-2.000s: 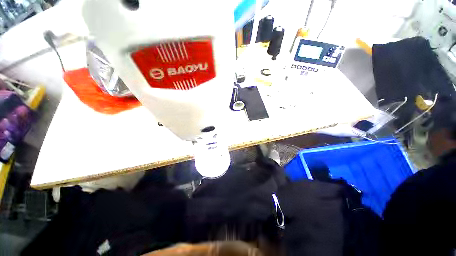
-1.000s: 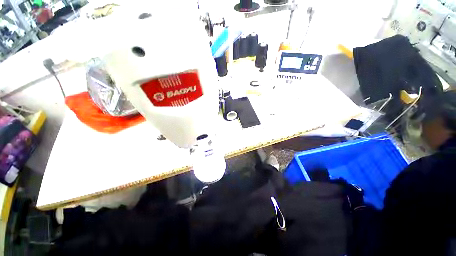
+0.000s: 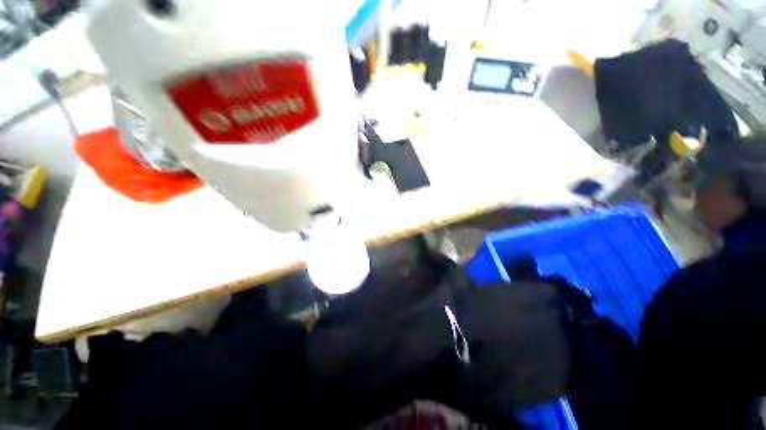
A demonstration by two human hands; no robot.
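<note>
A black garment (image 3: 504,336) lies across the bottom middle of the view, below the table's front edge, with a thin white cord loop (image 3: 457,334) on it. The white sewing machine head (image 3: 252,180) with a red label stands over the table, and a bright white glow (image 3: 338,267) at its lower end hides the needle area. The picture is blurred. Neither of my hands can be made out. Dark cloth fills the bottom left, and a small reddish-brown striped patch shows at the bottom edge; I cannot tell what it is.
The pale table (image 3: 160,252) has a wooden front edge. A flat black rectangle (image 3: 405,165) and a control panel (image 3: 504,77) are on it. A blue crate (image 3: 609,252) stands right of the garment. Orange-red cloth (image 3: 134,172) lies left. Another person (image 3: 714,311) is at the far right.
The view has shifted, so the machine head and table sit further left. More blue shows at the bottom, right of the garment. The striped patch has appeared at the bottom edge.
</note>
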